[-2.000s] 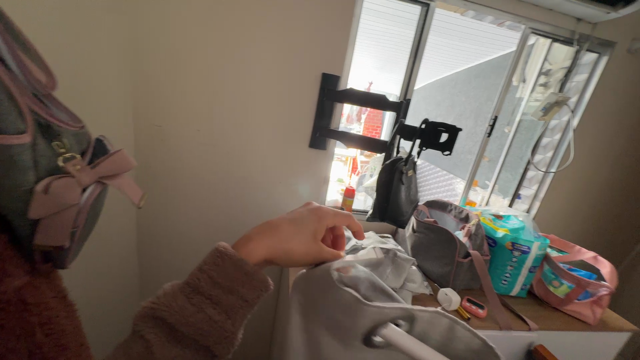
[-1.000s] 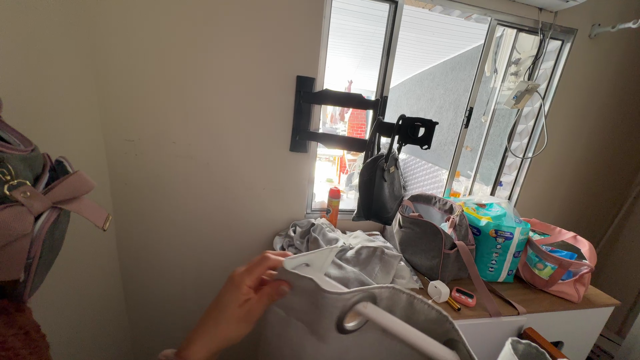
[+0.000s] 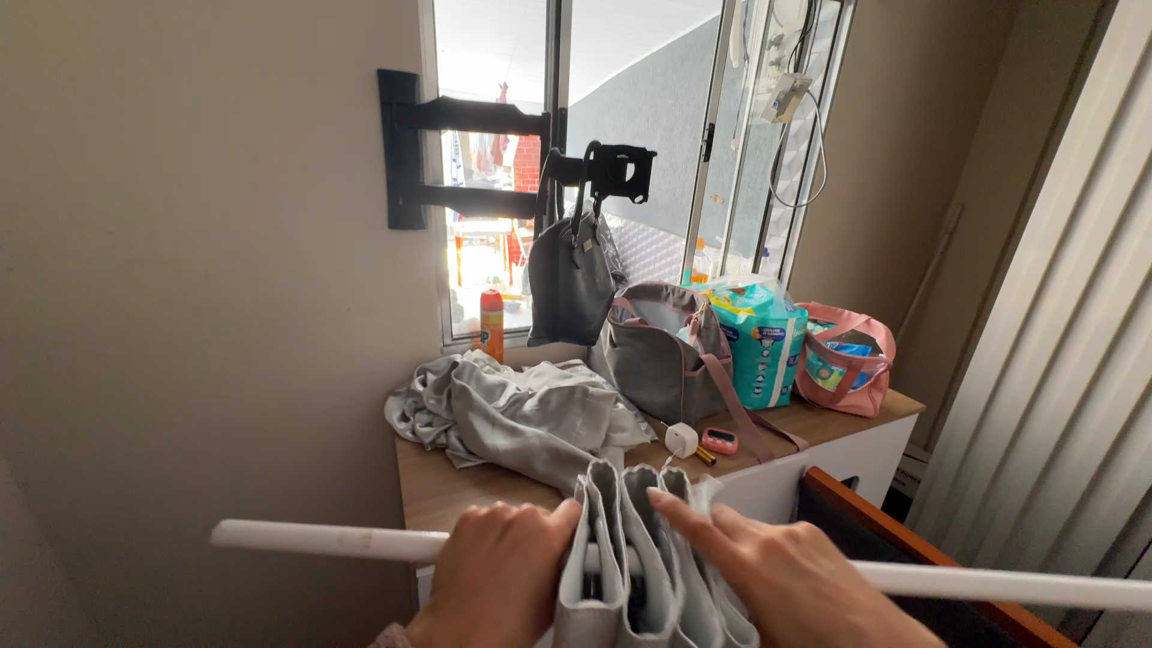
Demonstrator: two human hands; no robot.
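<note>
A white curtain rod [image 3: 999, 583] runs across the lower view, passing through the gathered top of a light grey curtain [image 3: 652, 558]. My left hand [image 3: 504, 558] is closed around the rod and presses against the curtain's left folds. On the other side, my right hand [image 3: 774, 567] is on the folds, its index finger and thumb touching their upper edge; its other fingers are partly hidden. The folds stand bunched close together between both hands. Silvery grey satin fabric [image 3: 513, 405] lies crumpled on the wooden dresser top [image 3: 450, 486] beyond them.
On the dresser stand a spray can [image 3: 491, 326], a grey bag [image 3: 661, 369], a diaper pack [image 3: 760, 351] and a pink bag [image 3: 850, 373]. A black handbag [image 3: 571, 279] hangs from a wall-mounted bracket [image 3: 468, 117]. An orange-brown wooden edge [image 3: 936, 558] is at lower right, near vertical blinds [image 3: 1053, 342].
The curtain top, spread loosely along the rod before, is now gathered into tight folds. My right hand has come into view, and my left hand has moved onto the rod. The view has shifted right.
</note>
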